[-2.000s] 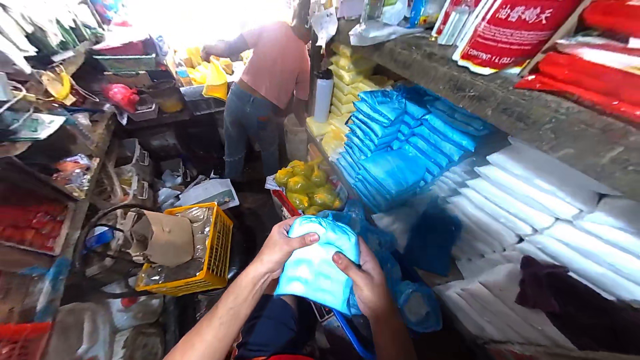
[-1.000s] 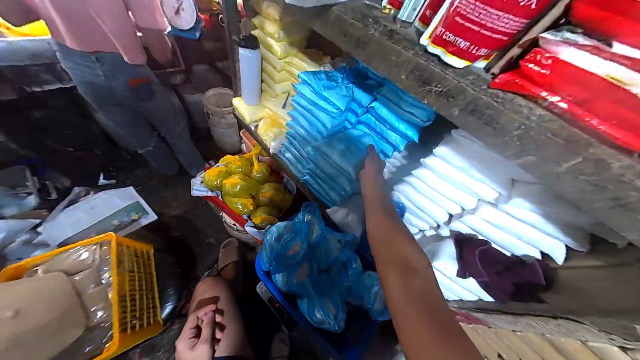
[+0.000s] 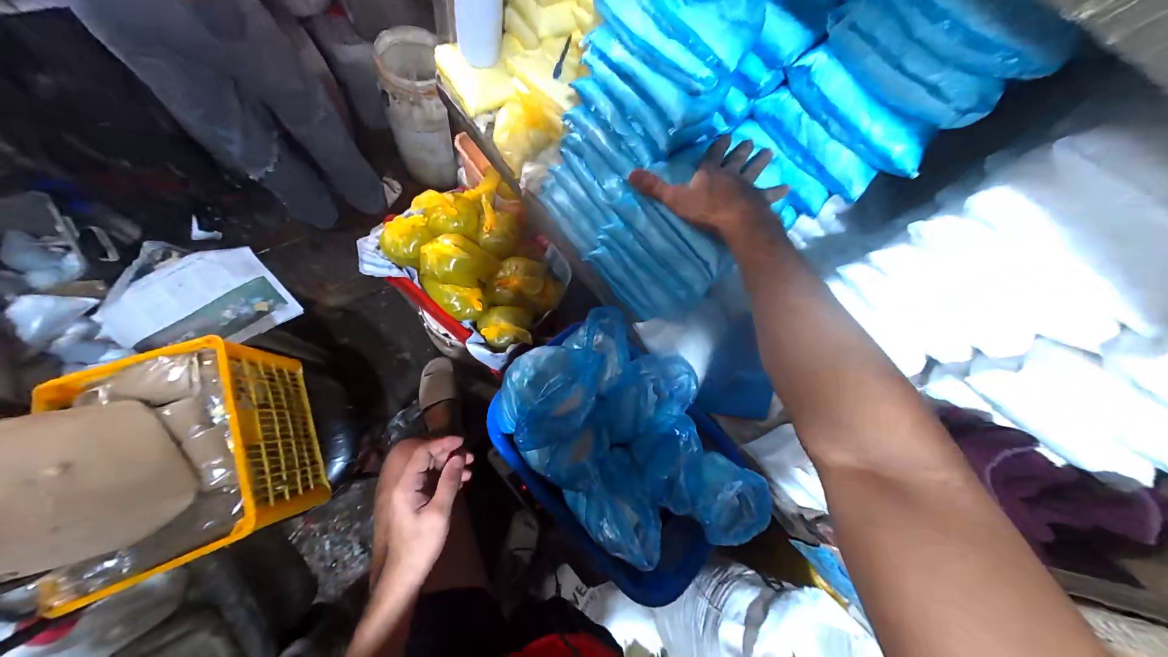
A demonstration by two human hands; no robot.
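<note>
My right hand (image 3: pixel 721 193) rests with spread fingers on a pile of flat blue plastic packets (image 3: pixel 630 210) on the shelf. My left hand (image 3: pixel 424 484) is over my leg, fingers curled, with nothing visible in it. Between my arms stands a blue plastic basin (image 3: pixel 652 579) holding several tied blue plastic bags (image 3: pixel 630 420). Beyond it, tied yellow plastic bags (image 3: pixel 456 260) fill a red container. White packets (image 3: pixel 995 283) lie to the right of my right forearm.
A yellow plastic crate (image 3: pixel 274 438) with wrapped brown packs stands at the left. Papers (image 3: pixel 196 301) lie behind it. A whitish bucket (image 3: pixel 415 109) stands near a person's legs (image 3: pixel 246 100). Yellow packets (image 3: pixel 484 87) are at the shelf's far end, and a dark purple cloth (image 3: pixel 1049 484) lies at the right.
Two seconds ago both hands held a blue packet; one second ago they were apart, my right hand at the blue pile. The view has turned down, and the right hand's fingers now show spread on the pile.
</note>
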